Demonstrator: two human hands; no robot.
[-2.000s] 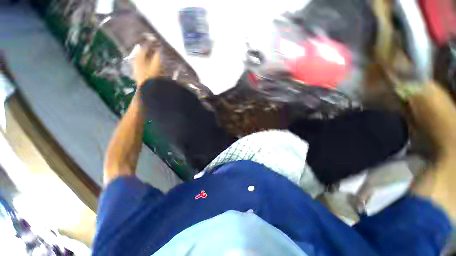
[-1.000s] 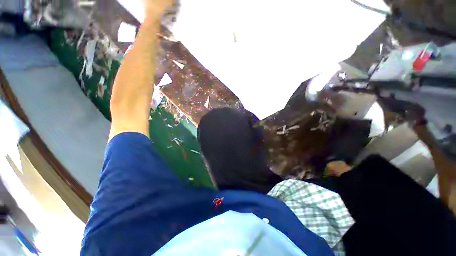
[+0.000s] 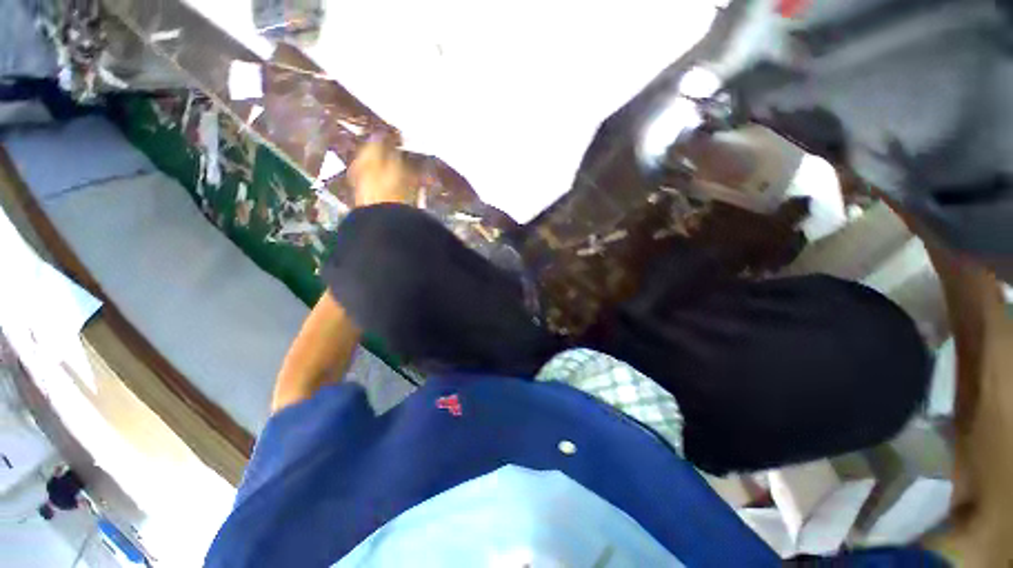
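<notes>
The lay with its white top sheet (image 3: 500, 89) lies in front of me, one corner pointing toward me. The grey cutting machine (image 3: 922, 111) is blurred at the upper right, cut off by the picture's edge, with a shiny metal part (image 3: 672, 131) beside the lay. My left hand (image 3: 381, 172) is small and blurred at the table edge beyond my knee, left of the lay's corner; its fingers are unclear. My right forearm runs up the right edge toward the machine; the hand does not show. A dark blue-grey block (image 3: 289, 13) sits on the sheet's far left.
The dark brown table (image 3: 578, 272) carries scattered scraps. Offcuts lie on the green floor (image 3: 267, 227) at left, beside a long grey-topped stack (image 3: 167, 255). White and tan cut pieces (image 3: 833, 516) lie at the lower right. My knees are against the table area.
My left hand has come back from the far left of the lay to near my knee. The machine looks larger and nearer at the upper right. The view has shifted.
</notes>
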